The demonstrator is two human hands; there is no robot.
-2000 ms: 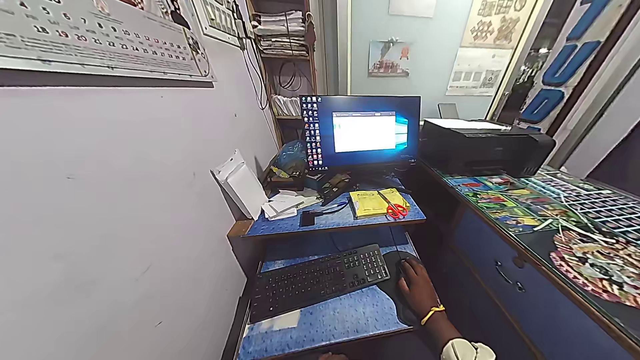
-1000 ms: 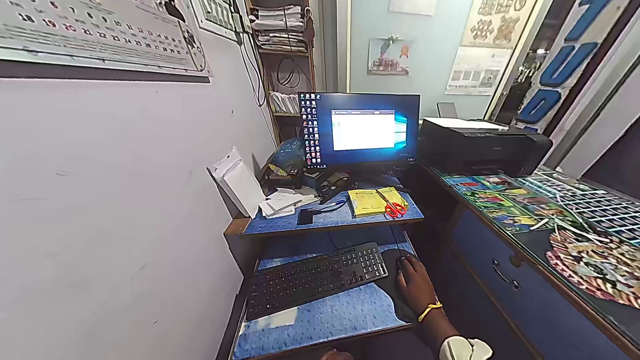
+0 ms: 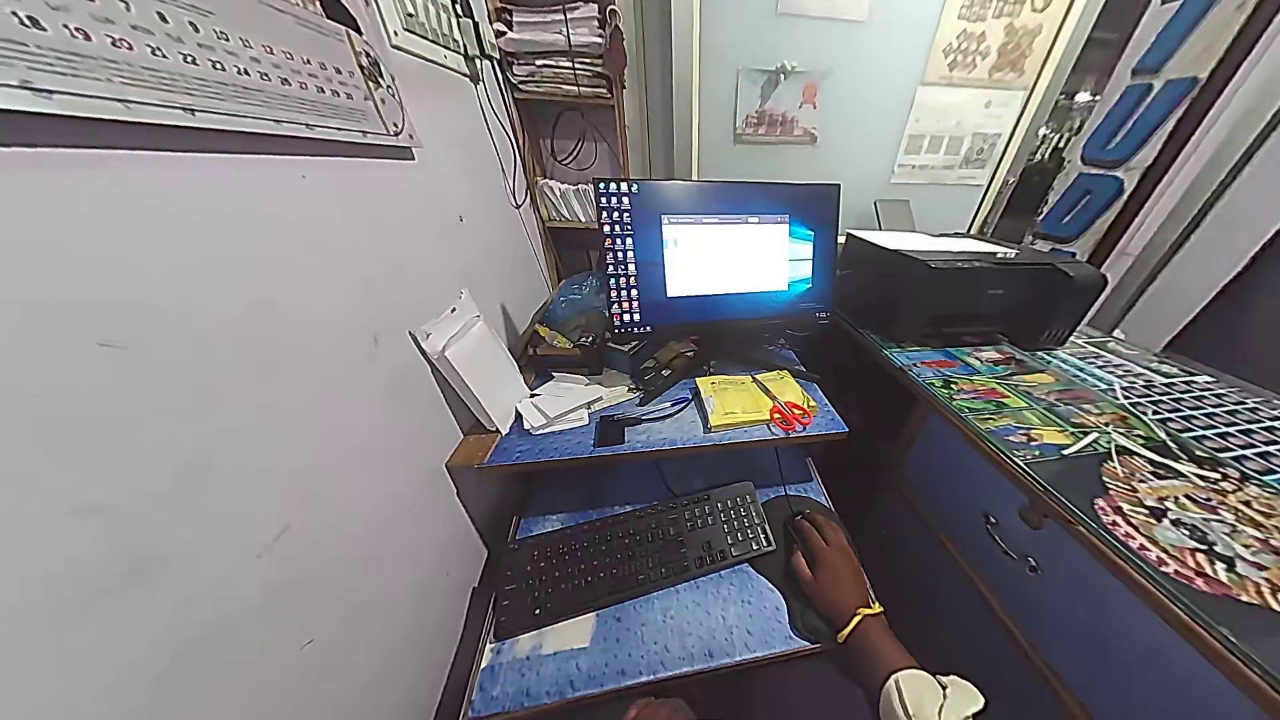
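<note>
My right hand (image 3: 828, 565), with a yellow band at its wrist, rests over a dark computer mouse (image 3: 798, 520) on a black mouse pad (image 3: 790, 592). Left of it a black keyboard (image 3: 635, 560) lies at a slant on the blue-patterned pull-out tray (image 3: 690, 625). Only a small part of my left hand (image 3: 660, 709) shows at the bottom edge, below the tray; its fingers cannot be made out. Behind the keyboard, on the upper shelf, stands a monitor (image 3: 725, 255) with a white window on its lit screen.
Red-handled scissors (image 3: 790, 415) lie on a yellow packet (image 3: 735, 402) on the upper shelf (image 3: 660, 438). White papers (image 3: 560, 400) and a white box (image 3: 475, 365) are at its left. A black printer (image 3: 970, 285) stands on the right-hand counter (image 3: 1040, 415). A wall borders the left side.
</note>
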